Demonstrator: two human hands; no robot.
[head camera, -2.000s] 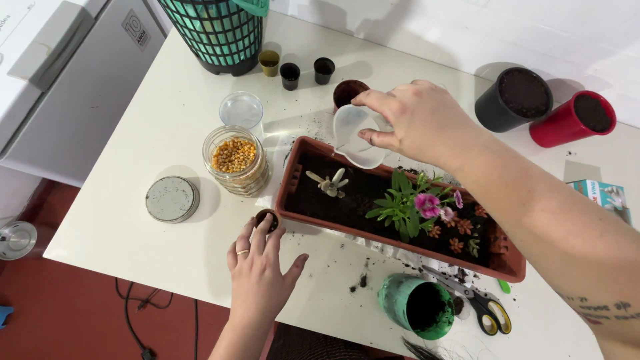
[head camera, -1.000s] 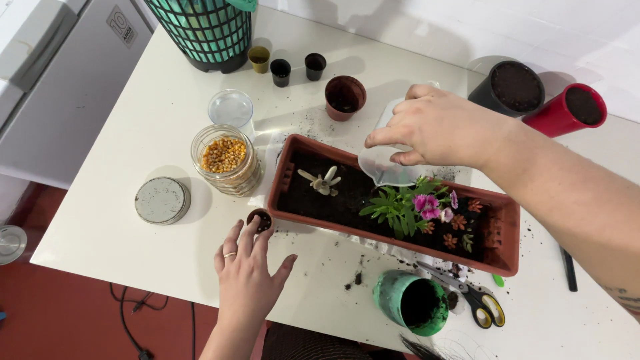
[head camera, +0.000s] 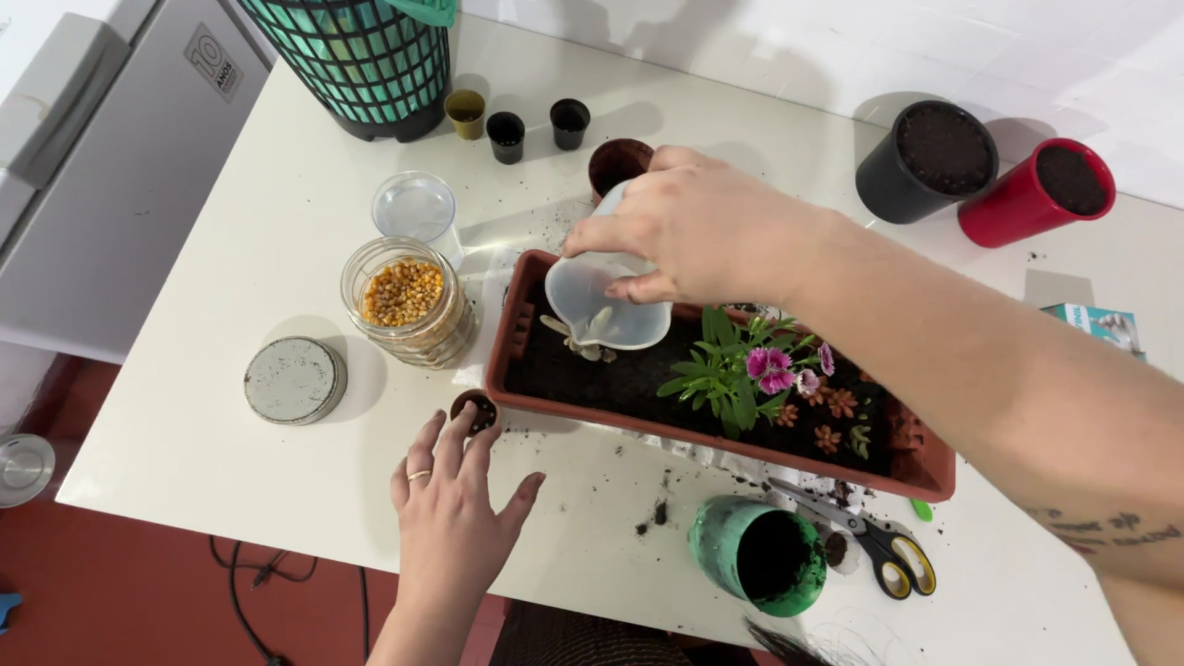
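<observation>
My right hand (head camera: 694, 231) grips a translucent plastic jug (head camera: 606, 301), tilted over the left half of a terracotta-coloured planter box (head camera: 721, 433). The jug partly covers a pale succulent (head camera: 578, 342) in the dark soil. To the right in the box grow a pink-flowered plant (head camera: 731, 384) and small reddish succulents (head camera: 828, 437). My left hand (head camera: 458, 509) has its fingers spread, the fingertips at the rim of a small brown pot (head camera: 475, 413) of soil beside the planter's left corner; whether they press on it is hard to tell.
Left of the planter stand a glass jar of corn kernels (head camera: 407, 301), a clear cup (head camera: 416, 211) and a round lid (head camera: 296, 381). Scissors (head camera: 879, 546) and a green container (head camera: 758, 555) lie in front. Behind are small pots (head camera: 506, 137), a basket (head camera: 370, 69) and two tall soil-filled pots (head camera: 925, 162).
Since one second ago, my right hand has brought the jug left, from near the flowering plant to over the pale succulent. My left hand stays by the small brown pot.
</observation>
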